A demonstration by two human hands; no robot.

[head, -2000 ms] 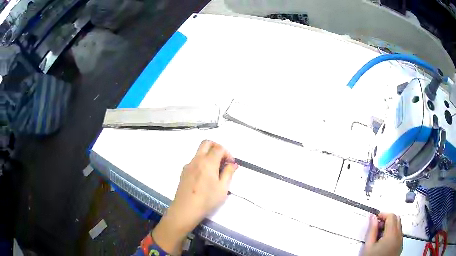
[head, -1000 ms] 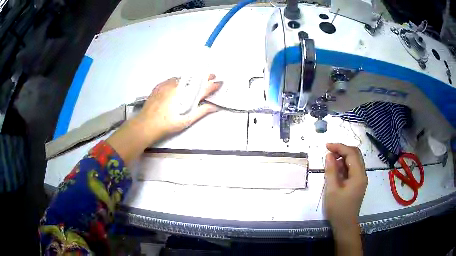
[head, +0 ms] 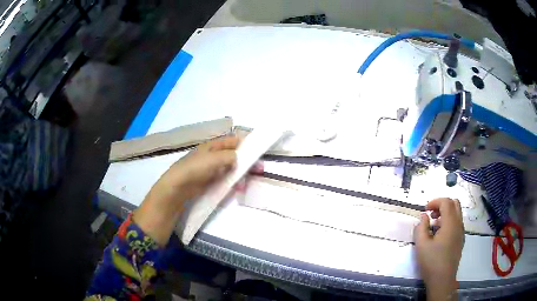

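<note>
A pale fabric strip [head: 330, 208] with a dark upper edge lies lengthwise along the front of the table. My right hand [head: 440, 235] pinches its right end between thumb and fingers. My left hand [head: 206, 170] is at its left end, holding a white strip [head: 226, 191] that slants across the fingers and hangs toward the table's front edge. The white strip partly hides the left fingertips. A beige sewn strip [head: 173, 139] lies at the left, behind my left hand. A dark-edged strip runs from near it toward the needle area.
The sewing machine head [head: 436, 117] stands at the right, with a striped cloth [head: 497, 188] under its arm. Red-handled scissors [head: 507, 250] lie right of my right hand. A blue gooseneck [head: 388, 47] arches behind. A ruler [head: 277, 273] runs along the front edge.
My left hand has come back toward the front with the white strip. My right hand has gone from beside the dark-edged strip to gripping its right end. The view has turned left.
</note>
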